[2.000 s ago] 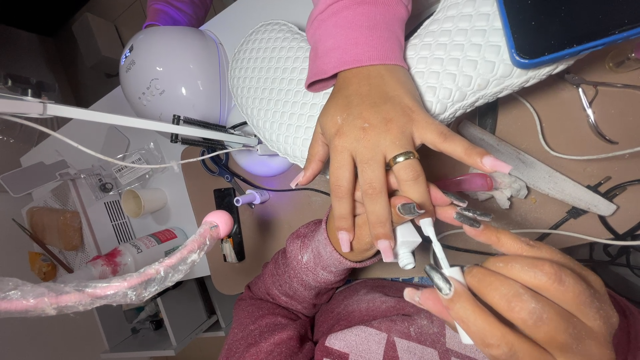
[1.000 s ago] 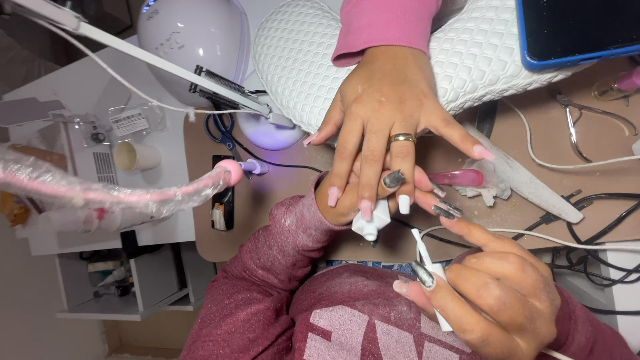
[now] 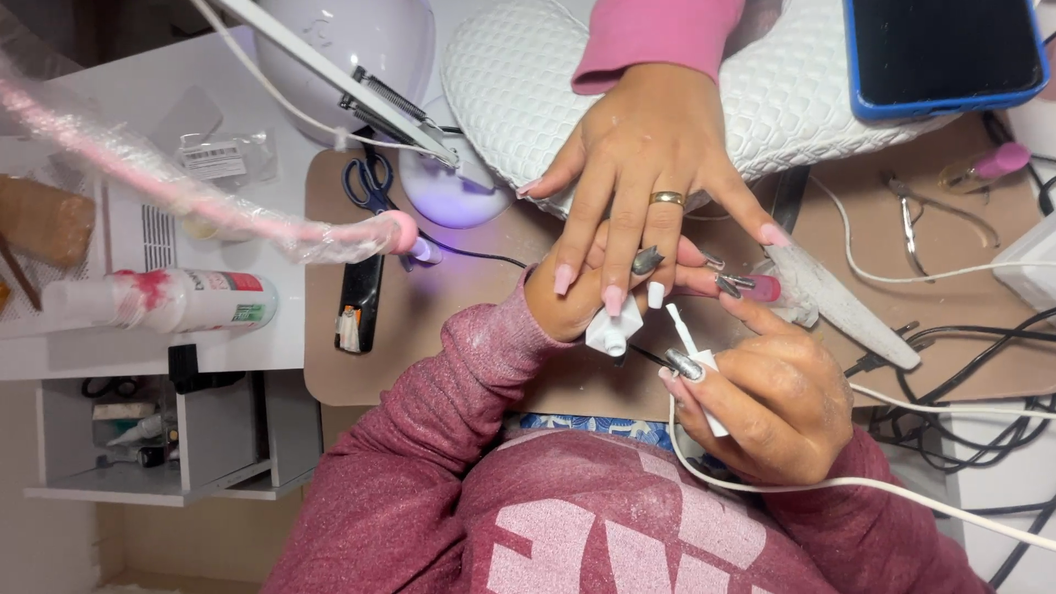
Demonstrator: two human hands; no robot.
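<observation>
My right hand (image 3: 771,396) holds the white cap of a nail polish brush (image 3: 683,330), its bristles coated white and just below the ring finger's nail of another person's hand (image 3: 652,157). That nail (image 3: 656,294) is white; the person's other visible nails are pink, and a gold-coloured ring (image 3: 667,198) sits on the same finger. Beneath those fingers, my left hand (image 3: 569,301) holds an uncapped white polish bottle (image 3: 613,334), its neck toward me, and supports the fingers. Part of my left hand is hidden by the person's hand.
A white quilted cushion (image 3: 511,99) lies under the person's wrist, with a blue-cased phone (image 3: 945,54) on it. Around are a nail file (image 3: 858,313), cuticle nippers (image 3: 907,223), scissors (image 3: 367,180), a nail lamp (image 3: 454,186), a plastic-wrapped pink flexible arm (image 3: 206,194), a spray bottle (image 3: 198,299) and cables (image 3: 957,412).
The ring finger's nail, pink at two seconds ago, shows white now. My right hand with the brush has drawn slightly back from the nail. The view has shifted.
</observation>
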